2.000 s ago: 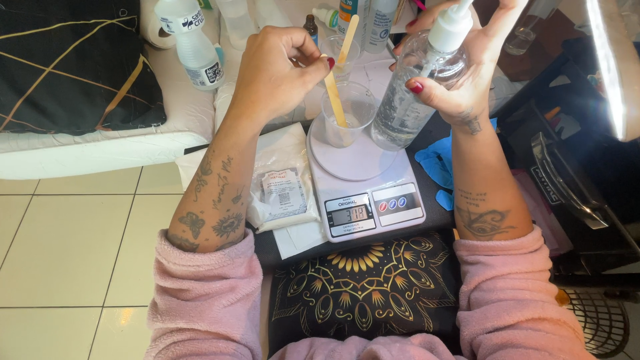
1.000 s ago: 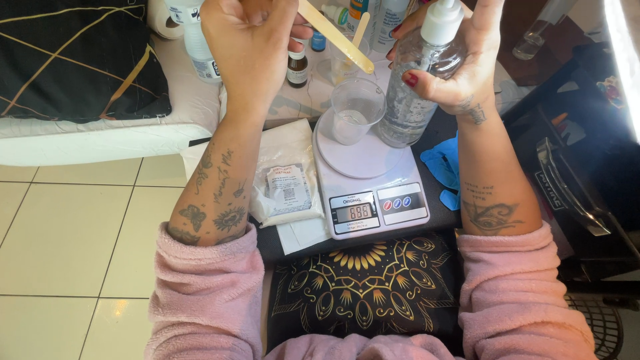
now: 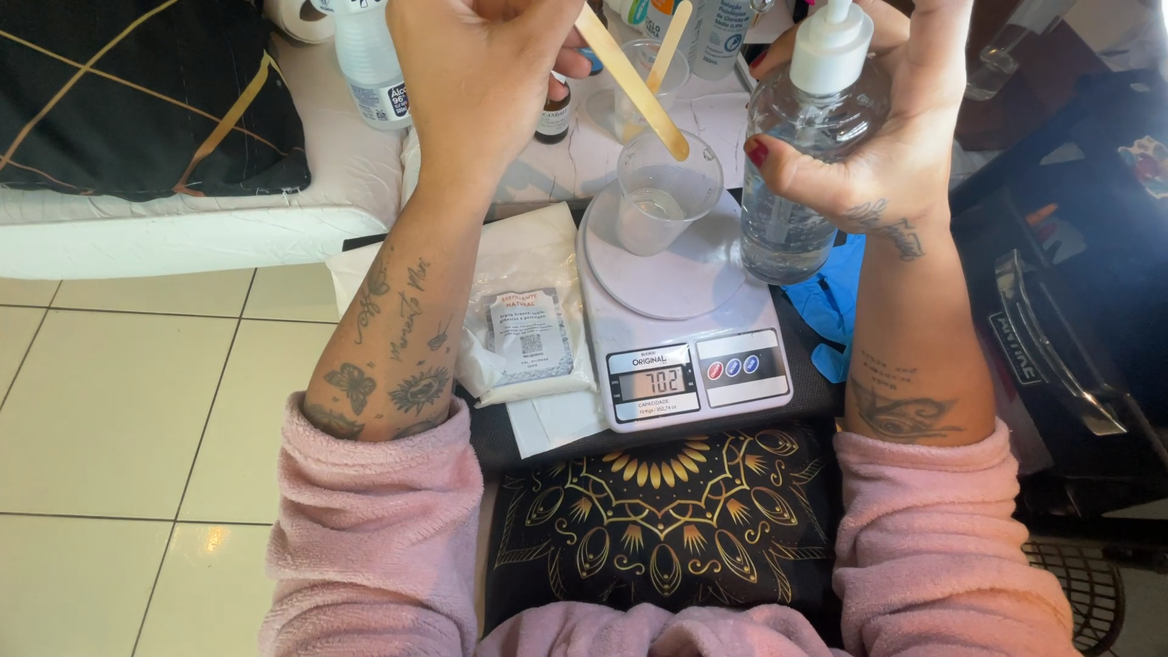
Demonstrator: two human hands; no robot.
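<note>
My left hand [image 3: 484, 87] pinches a flat wooden stick [image 3: 631, 82], tilted with its lower end over the rim of a clear plastic cup [image 3: 671, 192]. That cup leans on the round white plate [image 3: 639, 274] of a digital kitchen scale [image 3: 744, 370], whose display is lit. My right hand [image 3: 849, 146] grips a clear pump bottle [image 3: 789, 219] of transparent gel or liquid, upright at the cup's right. A second wooden stick [image 3: 671, 46] stands in another clear cup [image 3: 652, 91] behind. Left of the scale lies a plastic bag of white powder [image 3: 529, 351] with a printed label.
Blue gloves [image 3: 826, 297] lie right of the scale. Behind are a small dark bottle [image 3: 554, 114], a white bottle [image 3: 370, 64] and a paper roll [image 3: 301, 18]. A black case with a metal handle [image 3: 1049, 356] stands at right, a dark patterned cushion [image 3: 137, 100] at upper left.
My left hand has lifted the stick out of the cup on the scale, where it was two seconds ago. My right hand keeps hold of the pump bottle. The scale's reading has changed.
</note>
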